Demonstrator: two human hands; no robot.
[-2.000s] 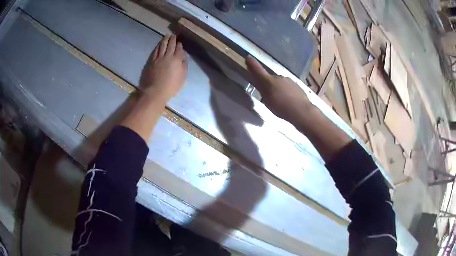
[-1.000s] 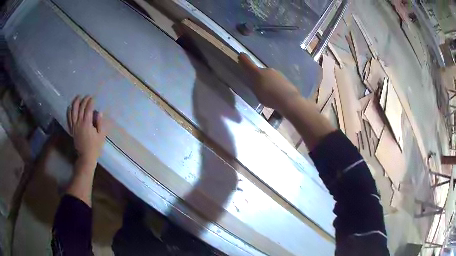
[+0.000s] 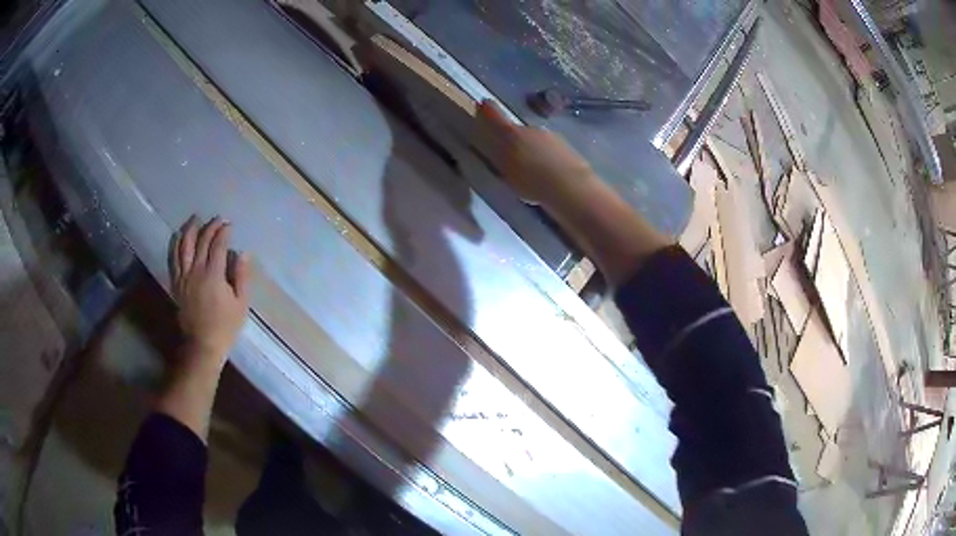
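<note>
The silver sliding table [image 3: 325,272] runs diagonally under my hands, with a yellow-brown T-slot [image 3: 275,159] along it. My left hand [image 3: 210,288] rests on the table's near edge, fingers a little apart, holding nothing. My right hand [image 3: 529,157] is at the end of a narrow board strip [image 3: 425,71] beyond the table's far edge. Its fingers are on the strip's near end; the palm side is hidden. The strip lies beside the pale guide bar [image 3: 428,42].
Beyond the bar is the dark grey fixed saw table [image 3: 618,136], with a dark knob and rod [image 3: 587,103] on it. Shiny rods [image 3: 708,89] stand at its right edge. Scrap offcuts [image 3: 823,304] litter the floor at the right, near metal trestle legs [image 3: 917,419].
My left hand has left the strip side and moved to the table's near edge. My right hand has stayed at the strip and shifted slightly left in view. The view has shifted, showing more saw table.
</note>
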